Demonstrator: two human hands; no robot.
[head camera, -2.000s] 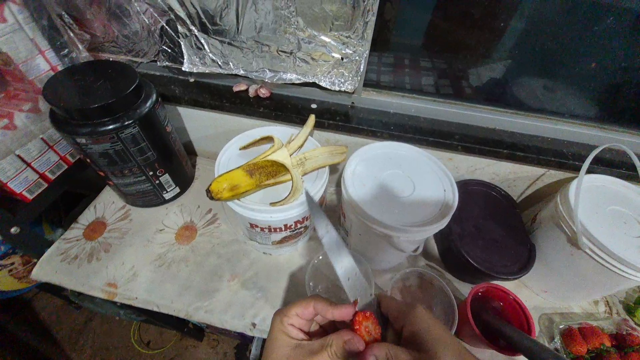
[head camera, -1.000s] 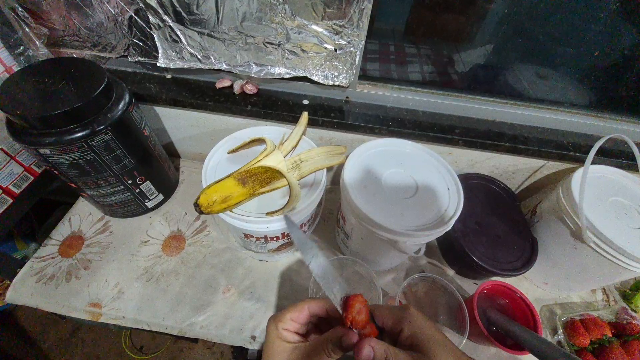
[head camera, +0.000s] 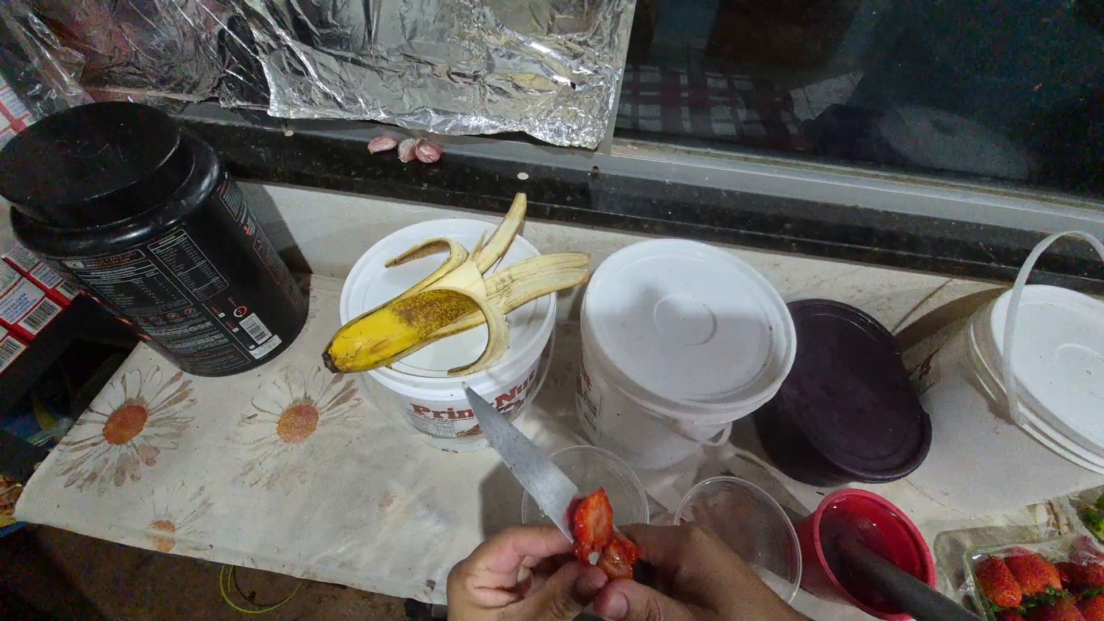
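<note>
Low in the head view, a red strawberry (head camera: 593, 526), cut and opened up, is between the fingertips of my left hand (head camera: 528, 576) and my right hand (head camera: 681, 576). A knife blade (head camera: 524, 455) points up and left from behind the fruit; its handle is hidden, in line with my right hand. Just beyond the hands are a clear plastic cup (head camera: 608, 470) and another clear cup (head camera: 750, 526). A red cup (head camera: 888, 526) with a dark handle standing in it is right of them. A banana peel (head camera: 414, 323) lies on a white lidded bucket (head camera: 448, 401).
Along the wall stand a black tub (head camera: 164, 250), a second white bucket (head camera: 681, 328), a dark lidded container (head camera: 841, 397) and another white bucket (head camera: 1056, 362). Strawberries in a clear box (head camera: 966, 552) are at right. Garlic cloves (head camera: 407, 149) lie on the ledge. A flowered cloth (head camera: 345, 517) covers the table.
The strawberry, more compact in the earlier frames, is now split open between my fingers. The knife stays beside it, pointing up and left.
</note>
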